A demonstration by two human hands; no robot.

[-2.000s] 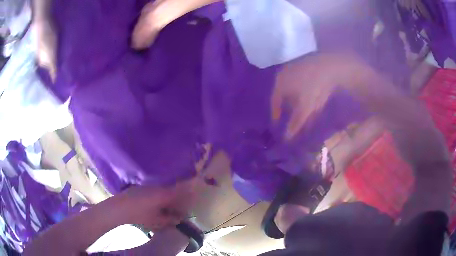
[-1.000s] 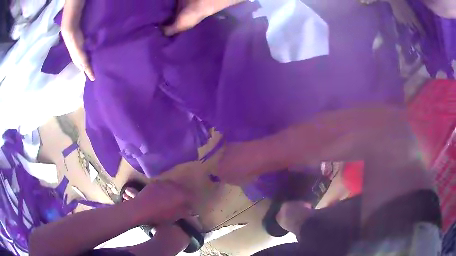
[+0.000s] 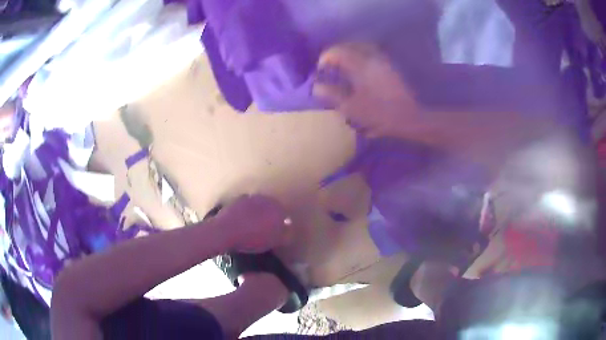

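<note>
Large purple fabric pieces [image 3: 266, 63] fill the top middle and right, hanging or lying over the beige floor. My right hand [image 3: 365, 86] reaches in from the right and is blurred; its curled fingers close on the lower edge of the purple fabric. My left hand [image 3: 256, 222] is low over the floor near the feet, blurred, with its fingers curled; whether it holds anything is unclear. A darker purple bunch [image 3: 425, 192] lies below my right forearm. A pale sheet piece [image 3: 475, 33] shows on the purple at the top right.
Purple scraps and strips [image 3: 53, 206] are heaped at the left. White sheets [image 3: 100, 73] spread across the upper left. A red crate [image 3: 531, 246] shows, blurred, at the lower right. Feet in dark sandals [image 3: 282, 285] stand at the bottom.
The large purple fabric has moved up and to the right, uncovering beige floor. My right hand has moved up onto its edge. Another person's hands at the top are no longer visible.
</note>
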